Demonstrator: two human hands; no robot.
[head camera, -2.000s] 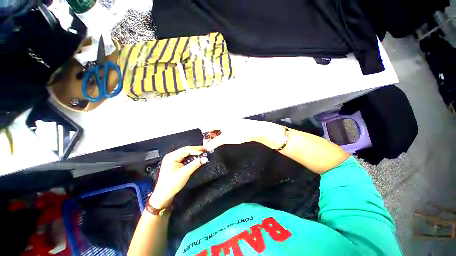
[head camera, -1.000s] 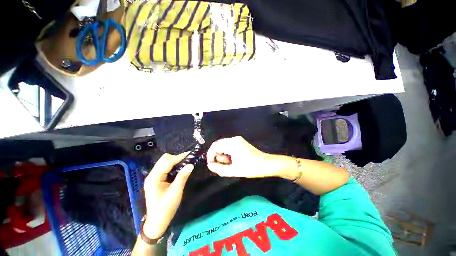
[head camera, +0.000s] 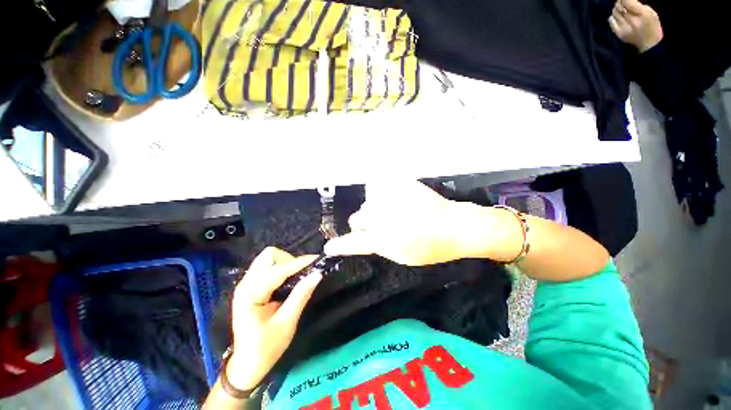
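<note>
The black garment (head camera: 377, 298) lies over my lap below the table edge. My left hand (head camera: 268, 308) pinches its edge, where a dark beaded trim (head camera: 303, 274) with silvery glints shows between thumb and fingers. My right hand (head camera: 409, 224) is just right of it, its fingertips close to the trim and my left fingertips. Its fingers are bent together; a needle or thread cannot be made out. A narrow silvery strip (head camera: 327, 210) runs from the table edge down to the right fingertips.
On the white table (head camera: 240, 164) are a striped yellow bundle (head camera: 304, 60), blue-handled scissors (head camera: 156, 64) in a round tray (head camera: 72, 60), a smartphone (head camera: 56, 156) and a flat black garment (head camera: 513, 48). A blue basket (head camera: 132, 320) and lilac stool (head camera: 553, 204) stand below. Another person's hand (head camera: 636, 24) shows upper right.
My right hand has opened from a fist, moved slightly up and right, and its fingertips now reach toward the trim. My left hand keeps its pinch. Another person's hand has appeared upper right.
</note>
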